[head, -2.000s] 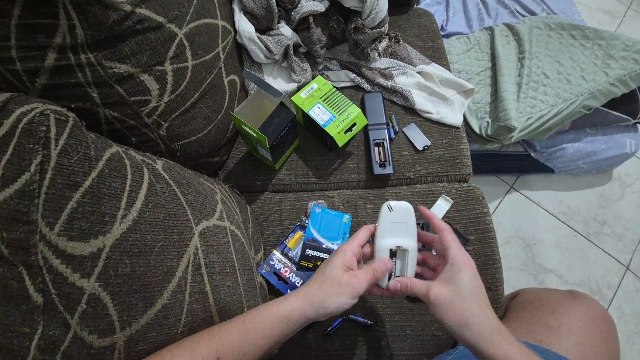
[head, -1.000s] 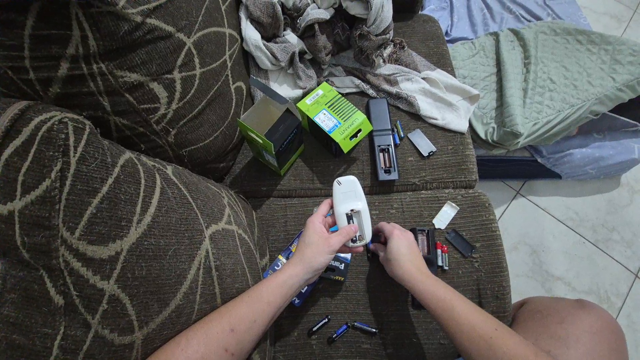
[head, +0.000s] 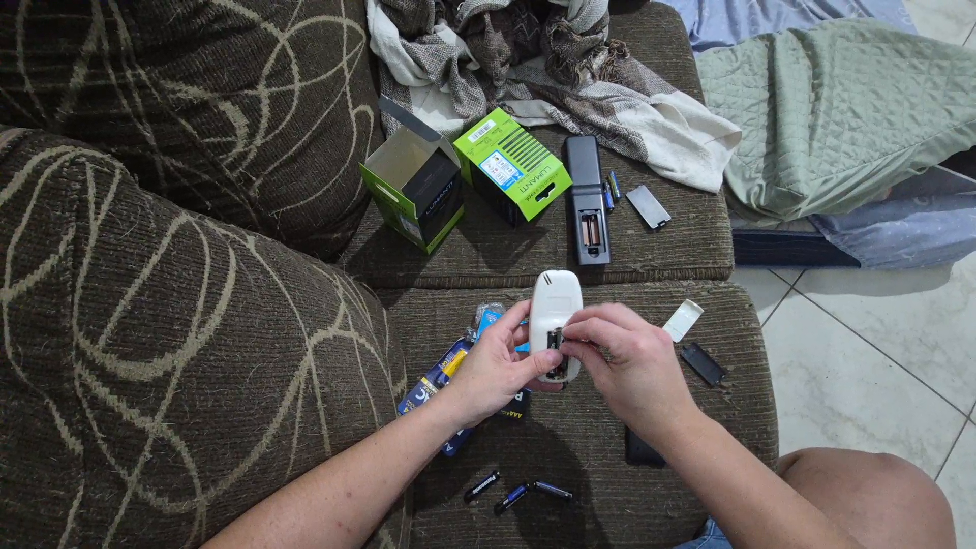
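Note:
My left hand [head: 503, 366] holds a white remote control [head: 557, 297], its back with the uncovered battery compartment facing up. The fingers of my right hand [head: 621, 351] are at the compartment, where a dark battery [head: 554, 339] shows; how far it sits inside is partly hidden. A white battery cover [head: 682, 319] and a black battery cover [head: 703, 364] lie to the right on the sofa seat. Several loose batteries [head: 512, 498] lie below my hands. A black device [head: 643, 448] is partly covered by my right forearm.
Beyond my hands lie a black remote control [head: 585, 175] with batteries inside, two batteries [head: 611, 191] and a grey cover [head: 648, 207]. Two green-and-black boxes [head: 515, 164], one opened, stand by a plaid blanket [head: 656, 130]. Battery packaging [head: 435, 381] lies under my left arm.
My right hand has moved from the sofa seat beside the white remote up to its battery compartment. A dark battery now shows there. My left hand still holds the remote.

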